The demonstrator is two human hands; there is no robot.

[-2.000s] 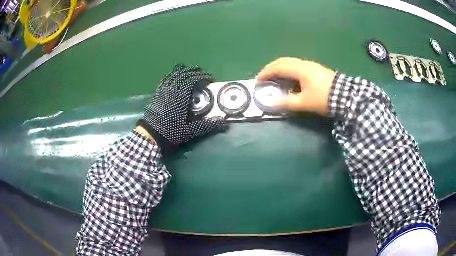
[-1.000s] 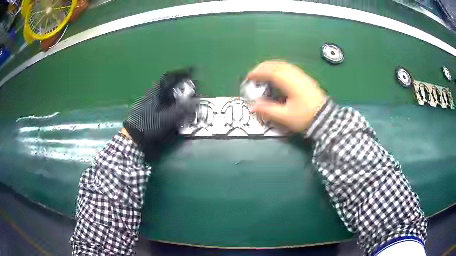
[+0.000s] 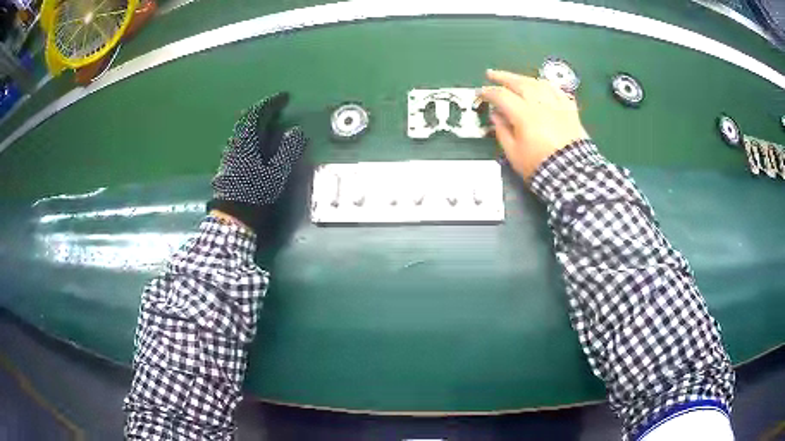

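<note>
The pale assembly jig (image 3: 406, 191), with its row of small pegs, lies bare on the green belt in front of me. A silver frame plate (image 3: 442, 114) with curved cutouts and no discs is just beyond the jig. My bare right hand (image 3: 538, 121) holds its right end, which the fingers hide. My left hand (image 3: 258, 159), in a black dotted glove, is open and empty left of the jig, thumb and fingers apart. A round disc (image 3: 349, 121) lies between the glove and the frame plate. Another disc (image 3: 559, 76) lies just beyond my right hand.
On the green belt (image 3: 404, 336), more discs lie to the right, one here (image 3: 627, 89) and one here (image 3: 730, 130), near another frame plate (image 3: 764, 158) at the right edge. A whitish strip (image 3: 379, 17) runs along the far side. A yellow fan (image 3: 86, 30) is upper left.
The jig is now uncovered, and a frame plate is beyond it at my right hand. My left hand has let go of a disc and opened. The discs and frame plate at the right have shifted right.
</note>
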